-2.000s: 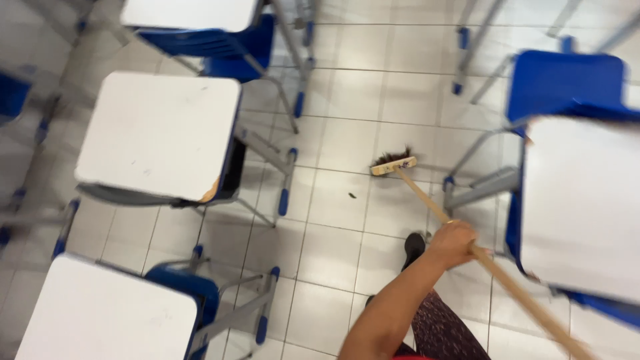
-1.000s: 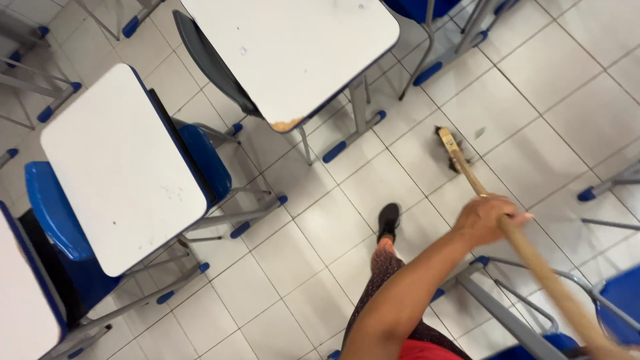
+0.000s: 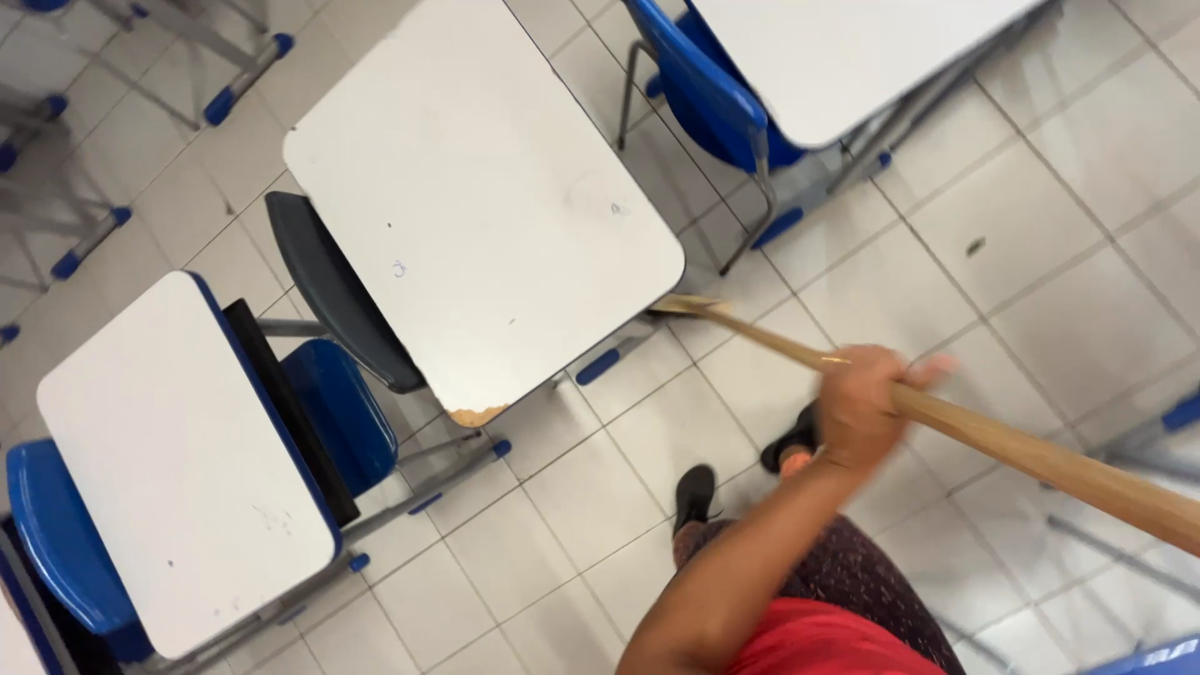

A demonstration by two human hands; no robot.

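Observation:
My left hand [image 3: 862, 408] is closed around the wooden handle of a broom [image 3: 1012, 445], part way along it. The handle runs from the right edge down-left to the broom head [image 3: 692, 305], which lies low by the floor at the corner of a white-topped school desk [image 3: 497, 206]. The desk hides part of the head and its bristles. My right hand is out of view; the upper end of the handle leaves the frame at the right. A small dark scrap [image 3: 976, 246] lies on the tiles to the right of the broom head.
Another white desk [image 3: 187, 469] stands at the left with blue chairs [image 3: 66, 534] around it. A blue chair [image 3: 703, 89] and a further desk [image 3: 872, 56] are at the top. Metal desk legs [image 3: 1125, 553] stand at the lower right. My shoes [image 3: 695, 495] are on the tiled floor.
The broom head has moved from the open tiles to the edge of the chipped desk. The dark debris beside it one second ago no longer shows there. The view has shifted and turned.

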